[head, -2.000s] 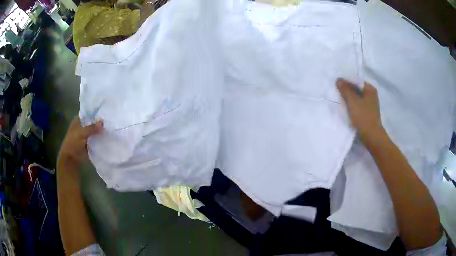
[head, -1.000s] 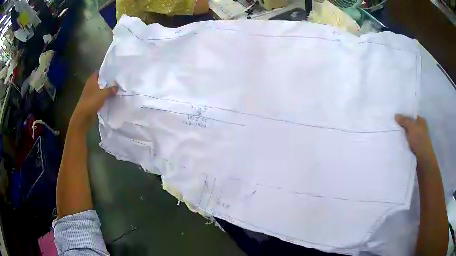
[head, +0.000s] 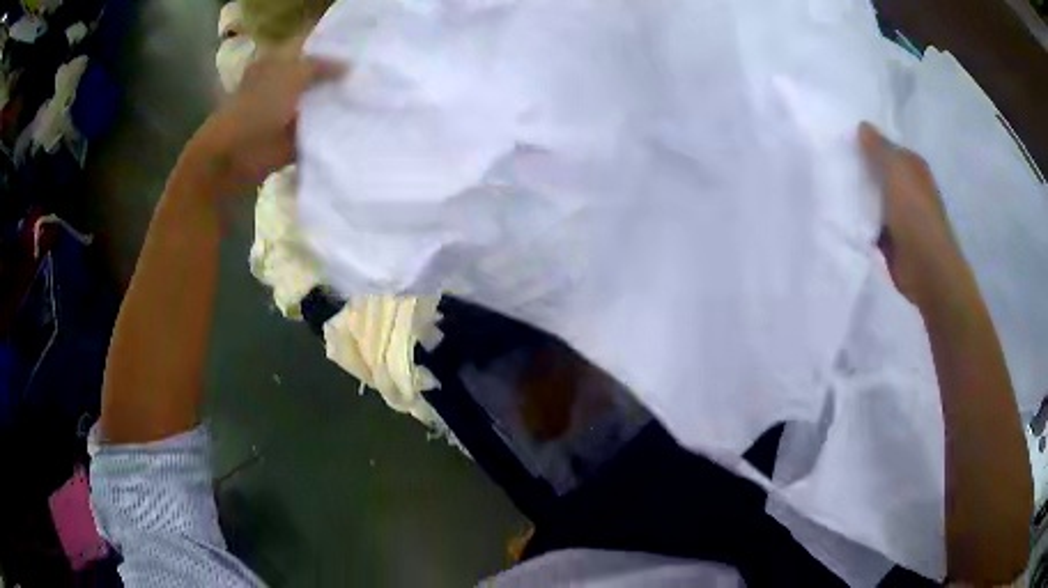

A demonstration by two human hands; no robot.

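Note:
A large white panel point(head: 598, 195) hangs spread between my two hands and fills the upper middle; it is creased and blurred. My left hand point(head: 270, 109) grips its upper left edge. My right hand point(head: 902, 213) grips its right edge, with the fingertips partly behind or against the cloth. More white material point(head: 988, 230) lies at the right, beyond my right hand. No drawn lines can be made out on the held panel now. Cream garment pieces point(head: 385, 345) bunch below the panel's lower left edge.
Dark clothing covers my lap point(head: 621, 494). The green-grey floor point(head: 333, 505) shows at the lower left. Heaped scraps and dark blue cloth point(head: 69, 287) lie along the far left, with a pink piece point(head: 76, 519) below. A yellowish bundle point(head: 276, 21) is at the top left.
The panel was stretched wide with its lines and writing showing; now it is raised, creased and narrower. My left hand has moved up and right, my right hand up and slightly left. More cream cloth shows.

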